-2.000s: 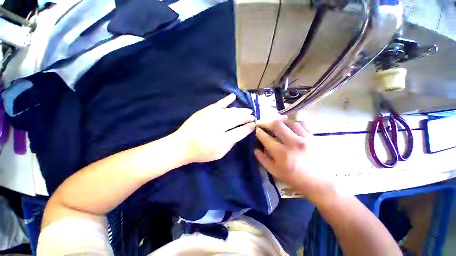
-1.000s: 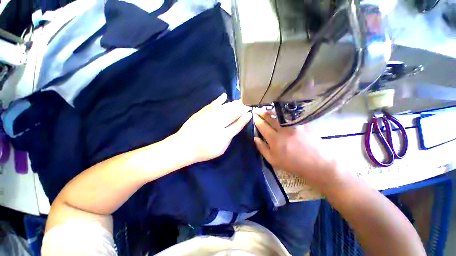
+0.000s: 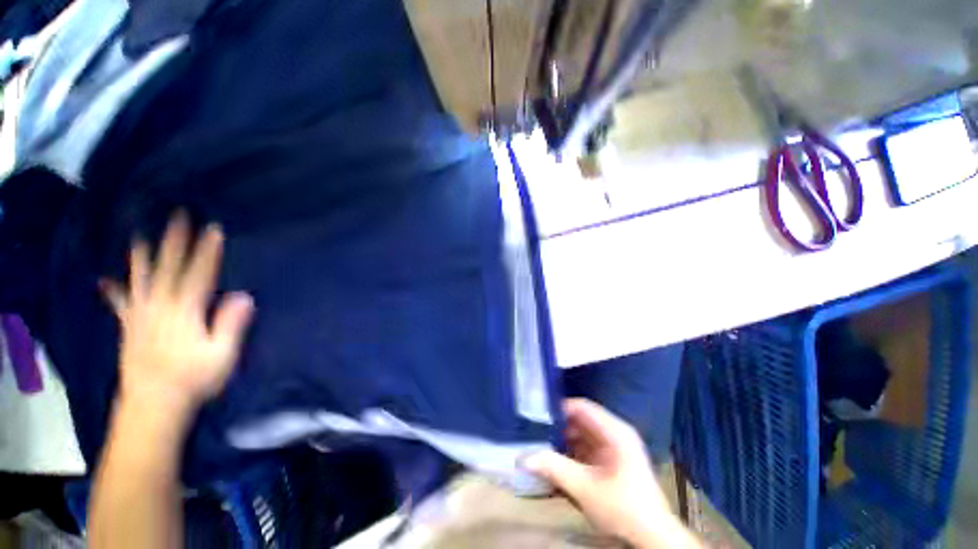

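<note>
The navy garment (image 3: 354, 268) lies flat over the machine table and hangs over its front edge towards the lap. A pale grey strip (image 3: 522, 311) runs along its right edge, from under the sewing machine head (image 3: 686, 64) down to the corner. My left hand (image 3: 177, 316) lies spread on the navy cloth at the left, fingers apart, slightly blurred. My right hand (image 3: 595, 466) pinches the garment's lower right corner, thumb on the pale hem. The needle area is blurred.
Dark red-handled scissors (image 3: 812, 193) and a blue-edged rectangular object (image 3: 931, 158) lie on the table at right. A blue plastic crate (image 3: 810, 429) stands below right. Grey fabric (image 3: 80, 97) lies at upper left, a purple object (image 3: 21, 352) at left.
My left hand has moved from the needle to the left, onto the cloth. My right hand has moved down to the garment's lower corner. The cloth is spread flatter, and the view has shifted.
</note>
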